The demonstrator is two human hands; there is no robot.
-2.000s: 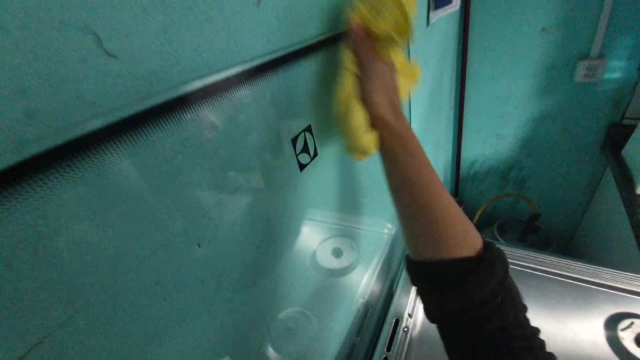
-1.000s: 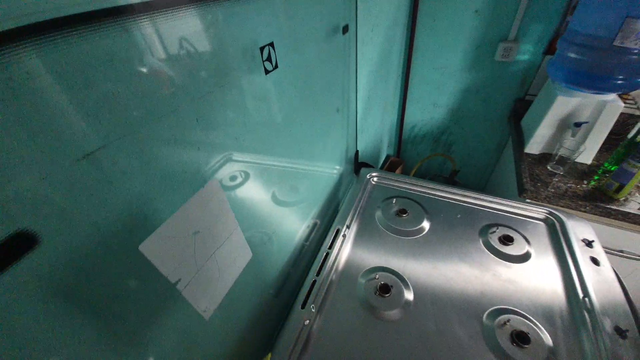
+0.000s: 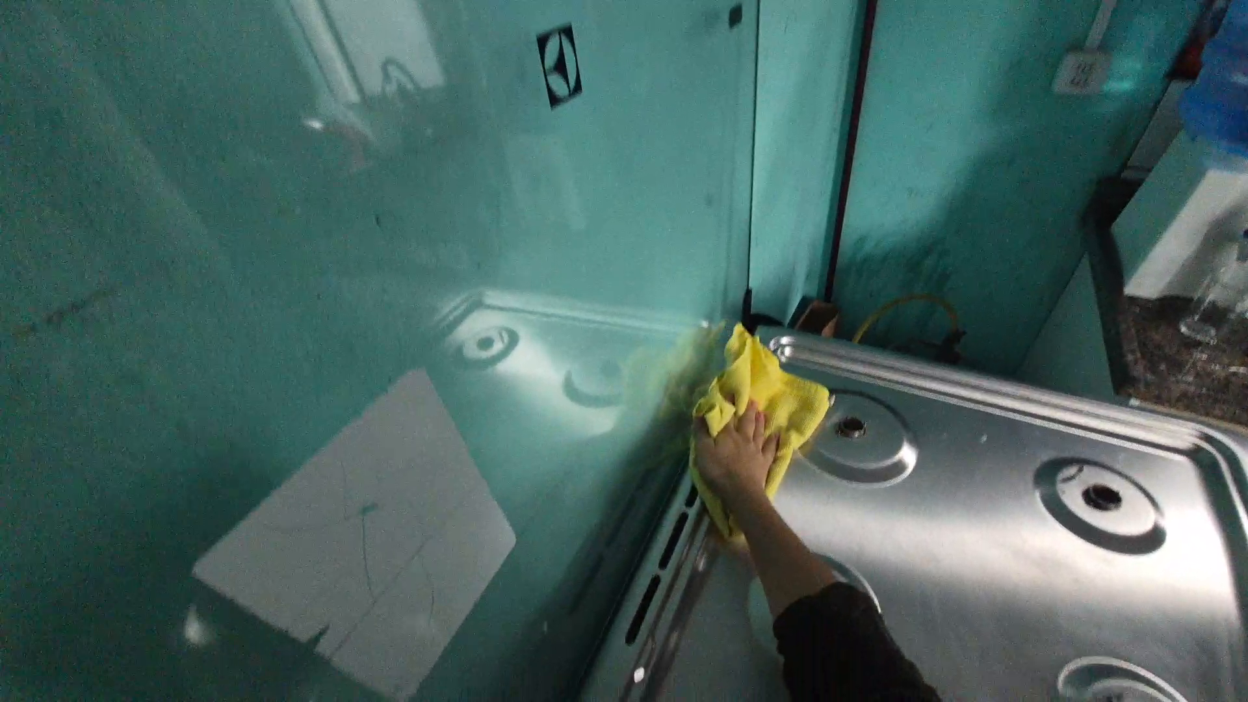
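My right hand (image 3: 738,453) is pressed on a crumpled yellow cloth (image 3: 770,385), arm reaching in from the bottom right. The cloth lies over the left edge of a stainless steel cooktop (image 3: 936,575), by its far corner, next to the raised glass lid (image 3: 390,263). The cloth shows as a reflection in the glass. A black and white logo (image 3: 560,66) is on the upper part of the lid, and a pale rectangular patch (image 3: 370,526) shows low on it. The burner seats have no grates over them. My left hand is out of view.
Behind the cooktop stand a teal wall (image 3: 975,195) with a white wall socket (image 3: 1081,72), and a yellow hose (image 3: 907,300). On the right, a dark stone counter (image 3: 1170,341) holds a white water dispenser (image 3: 1180,224) with a blue bottle (image 3: 1219,88), and a clear glass vessel (image 3: 1219,302).
Two seconds ago my right hand held the cloth at the lid's upper edge; one second ago the hand was out of view. Now it is low, at the cooktop's edge. The view has tilted down.
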